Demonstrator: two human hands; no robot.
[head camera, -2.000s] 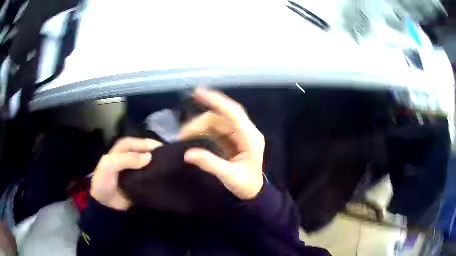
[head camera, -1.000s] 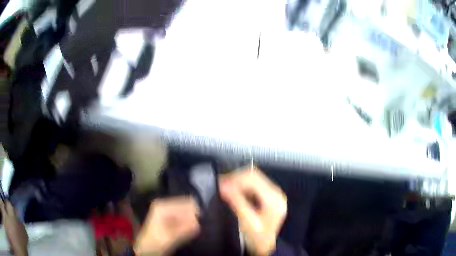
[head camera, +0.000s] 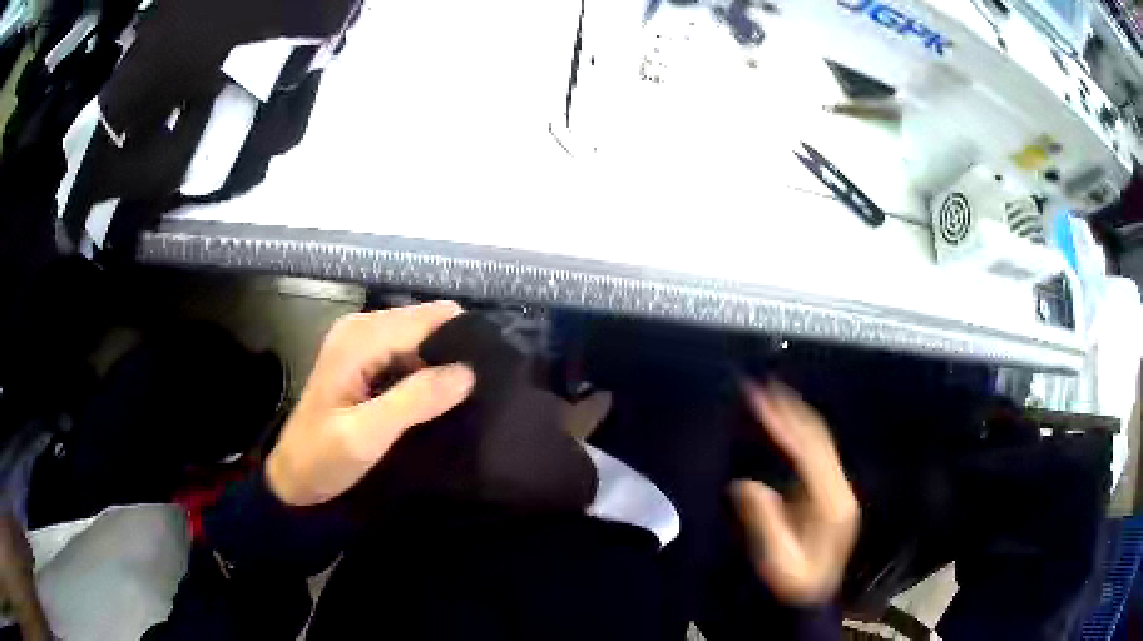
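A dark brown fabric panel (head camera: 501, 420) lies over my lap, below the table's front edge. My left hand (head camera: 370, 394) pinches its upper left edge between thumb and fingers. A white piece (head camera: 631, 495) shows from under the panel's right side. My right hand (head camera: 798, 495) is to the right of the panel, apart from it, slightly blurred, with thumb and fingers spread and nothing in it.
A ruler tape (head camera: 501, 272) runs along the white table's front edge. Dark and white cloth pieces (head camera: 188, 88) are piled at the table's left. Black thread snips (head camera: 840, 183), a vented white box (head camera: 971, 223) and the sewing machine arm (head camera: 965, 63) are at right.
My right hand has moved away from my left hand to the right and opened. My left hand keeps the panel, which now lies spread wider. The view has shifted and is sharper.
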